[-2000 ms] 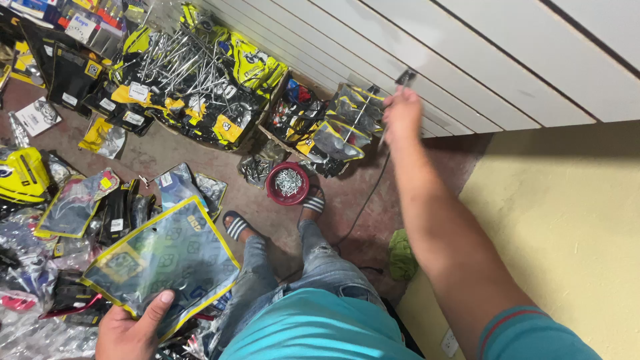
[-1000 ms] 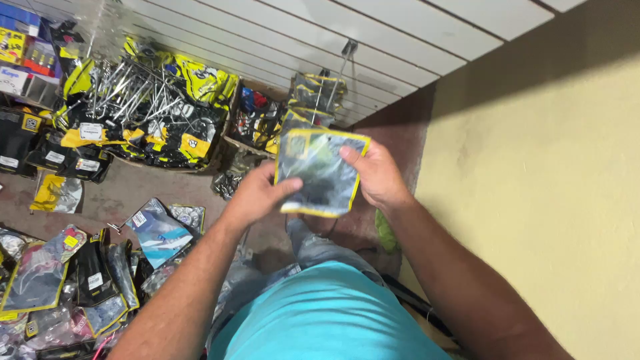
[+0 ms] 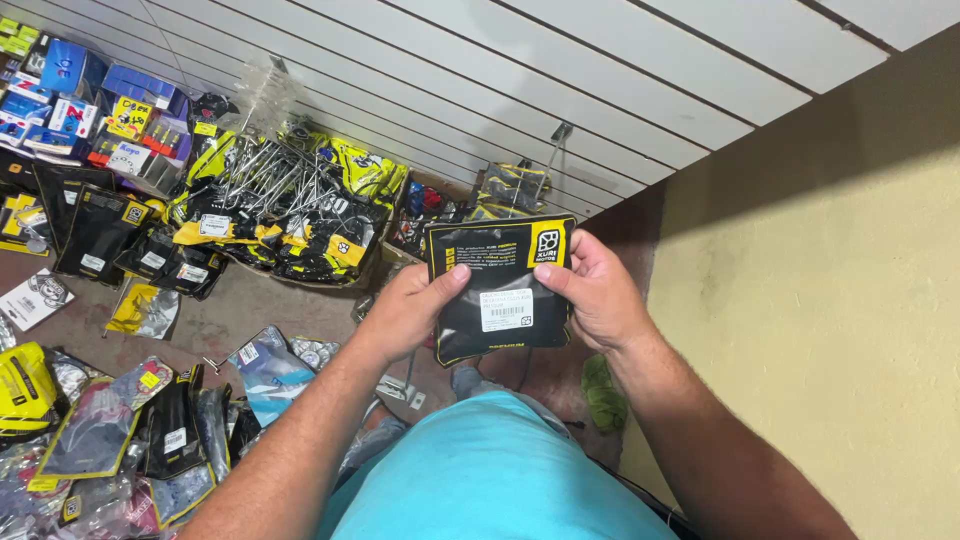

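Observation:
A black plastic parts packet (image 3: 480, 330) with yellow edging and a white barcode label faces me, held in front of my turquoise shirt. My left hand (image 3: 405, 304) grips its left edge, thumb on the front. On the opposite edge my right hand (image 3: 600, 289) holds it the same way, near the maker's logo, Xuri Motos. Just beyond the packet, a metal display hook (image 3: 556, 150) sticks out of the white slatwall panel (image 3: 450, 82). More yellow-edged packets (image 3: 514, 184) hang near the foot of that panel, partly hidden behind the packet I hold.
A cardboard box (image 3: 322, 277) of yellow-and-black packets and metal hooks stands against the slatwall. Small product boxes (image 3: 71, 112) are stacked at the far left. Loose packets (image 3: 97, 427) cover the floor at lower left. A green cloth (image 3: 604, 394) lies by the yellow wall (image 3: 810, 315).
Both hands now hold the packet, its black labelled side showing; one second ago they held a packet with a clear face. Two seconds ago my right hand was at the slatwall hook.

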